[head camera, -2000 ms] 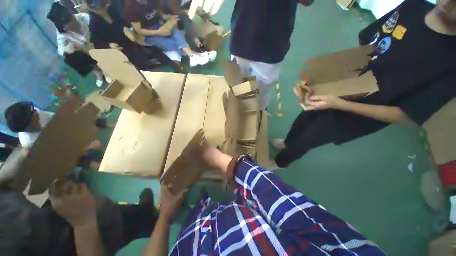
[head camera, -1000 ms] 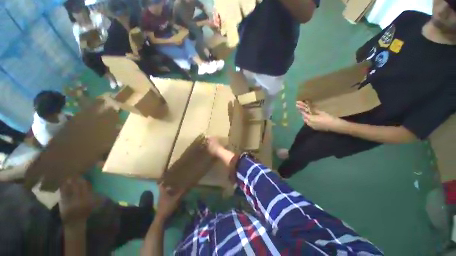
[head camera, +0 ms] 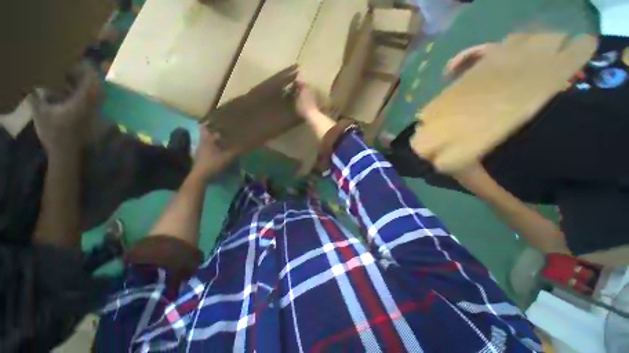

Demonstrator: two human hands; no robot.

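Note:
A brown part-folded box (head camera: pixel 255 114) is held between my two hands in front of my body, over the near edge of the large cartons. My left hand (head camera: pixel 212 150) grips its lower left end. My right hand (head camera: pixel 303 100) grips its upper right end, with the fingers at the corner. The box's inner creases and tabs are too blurred to tell.
Large closed cartons (head camera: pixel 183 52) lie ahead with a dark seam between them. An open carton (head camera: pixel 376 65) with small boxes stands right of them. A person at right holds a cardboard blank (head camera: pixel 507 100). Another person's hand (head camera: pixel 65 110) and cardboard are at left.
The view has tipped down, so the cartons and my hands sit higher in the picture. My hands still hold the same box. The person at right now shows a blank with its broad face turned up.

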